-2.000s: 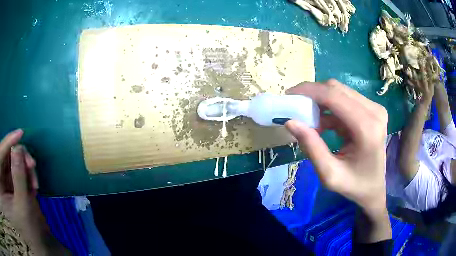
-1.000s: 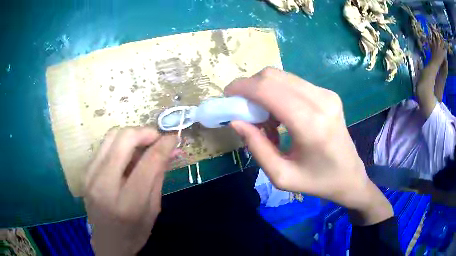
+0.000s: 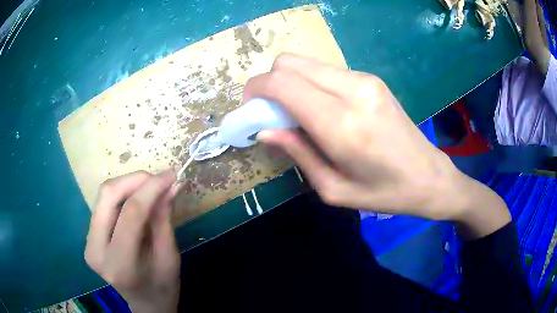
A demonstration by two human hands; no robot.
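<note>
My right hand point(image 3: 360, 134) grips a translucent white squeeze bottle point(image 3: 259, 122), tilted with its narrow end over a small oval liquid dish point(image 3: 211, 145). The dish sits on a tan cardboard sheet point(image 3: 116, 134) with dark wet spots. My left hand point(image 3: 137, 226) holds a thin white cotton swab point(image 3: 188, 164) in its fingertips, at the near left rim of the dish. The swab's far end reaches the dish; its lower end is hidden by my fingers.
Two spare swabs point(image 3: 251, 202) lie at the near edge of the green bench point(image 3: 36, 202). Cream figure parts point(image 3: 487, 17) lie at the far right. A red object point(image 3: 467, 131), blue crates point(image 3: 495, 208) and another person's sleeve point(image 3: 528, 104) are beyond the bench at right.
My left hand has come in from the left edge and taken hold of the swab from the dish. The bottle has stayed at the dish. The view has shifted and turned.
</note>
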